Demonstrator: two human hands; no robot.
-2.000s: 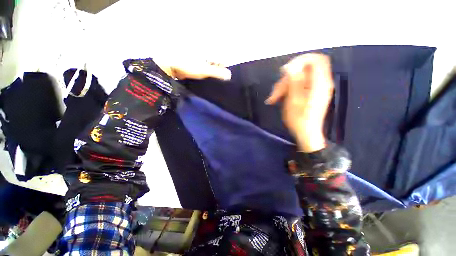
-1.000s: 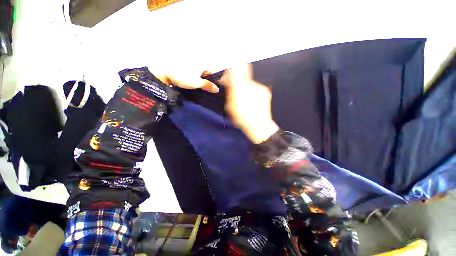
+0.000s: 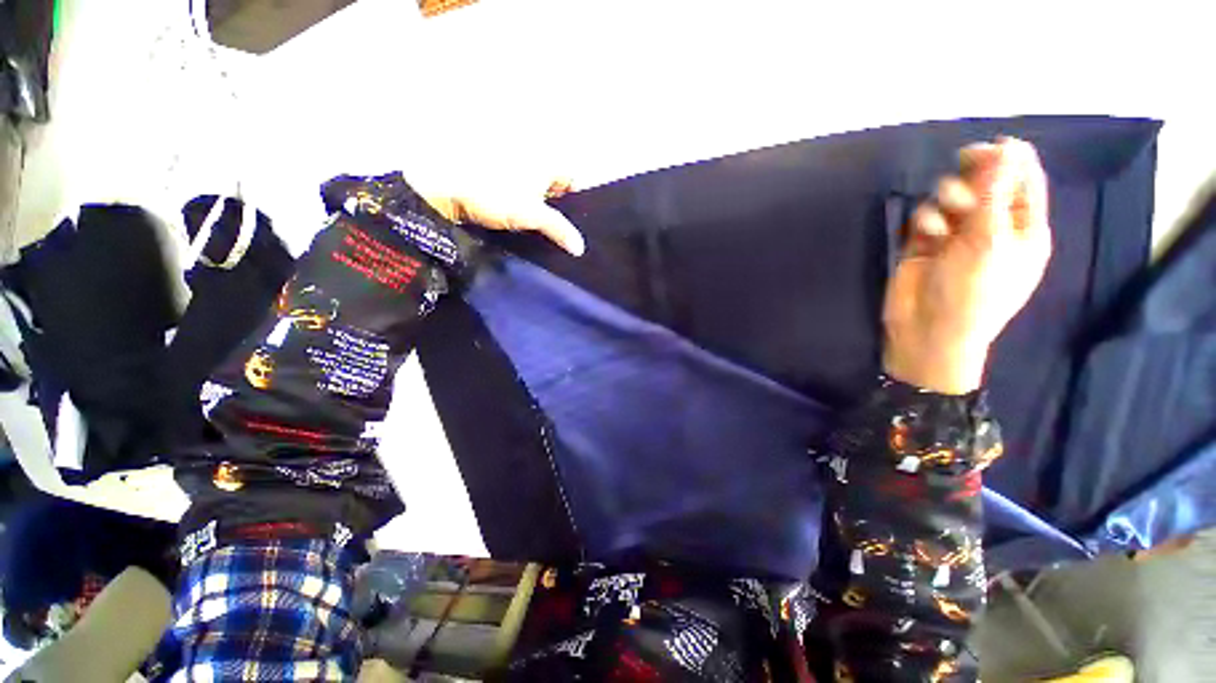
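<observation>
The dark navy garment cloth point(image 3: 760, 240) lies on the white table, with a brighter blue lining point(image 3: 640, 414) folded back over it as a triangle. My left hand point(image 3: 514, 220) holds the cloth's upper left edge, its thumb on top. A fingertip shows just beyond the edge. My right hand point(image 3: 967, 260) is raised over the right part of the cloth, fingers curled with thumb and forefinger close together. No needle or thread can be made out. A thin pale stitch line runs along the lining's left edge.
Black garment pieces point(image 3: 100, 334) with white ties lie on the table point(image 3: 440, 467) at the left. A dark object point(image 3: 274, 20) and an orange strip point(image 3: 450, 6) show at the top edge. More navy cloth point(image 3: 1147, 387) hangs at the right. A yellow thing is at the bottom right.
My right hand was near my left hand at the cloth's edge a second ago and has moved away to the right. My left hand stays at the edge.
</observation>
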